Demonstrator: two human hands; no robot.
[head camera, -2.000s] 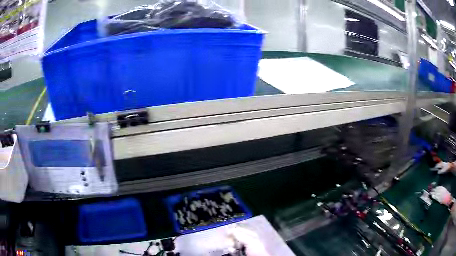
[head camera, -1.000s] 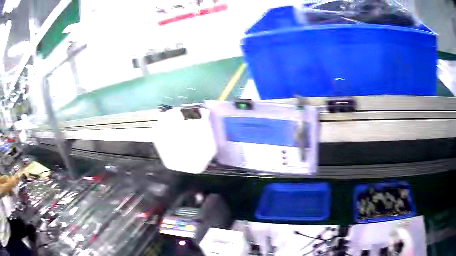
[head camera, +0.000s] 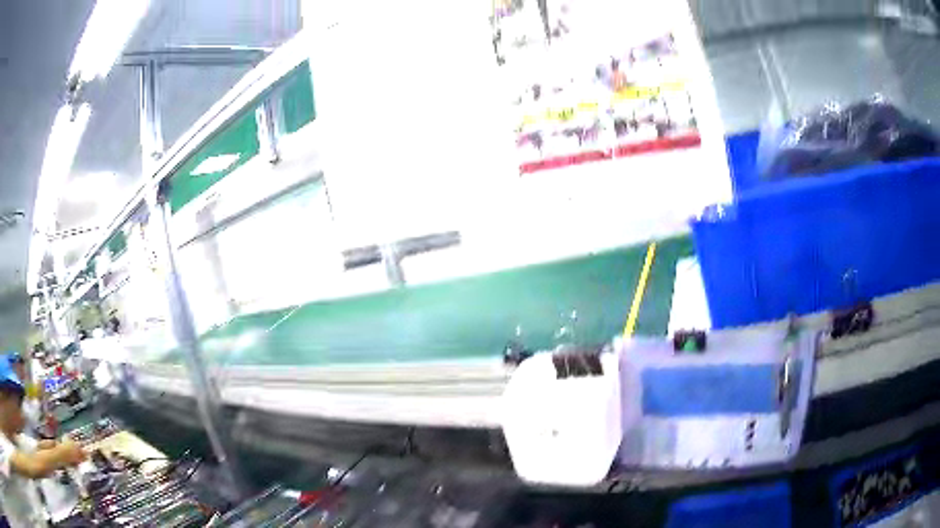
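Note:
Neither of my hands is in the picture. Nearest in front of me, a white rounded container (head camera: 563, 418) hangs from the rail. Beside it hangs an instruction sheet (head camera: 711, 400) with a blue panel, with a pen in front of it. Below the sheet, an empty-looking blue tray (head camera: 730, 507) is cut off by the lower edge. To its right, another blue tray holds small silver and black parts (head camera: 878, 495). The view is blurred.
A large blue bin (head camera: 825, 242) with dark contents in clear plastic stands on the green shelf (head camera: 464, 309) at right. Black clips (head camera: 851, 319) sit on the rail. A metal post (head camera: 186, 320) rises at left. Another person (head camera: 26, 459) works at far left beside blurred leads and trays.
The view has swung left and up. The bin, sheet and trays now sit further right and lower. The fixture and white work sheet have left the picture, and the person at left shows more fully.

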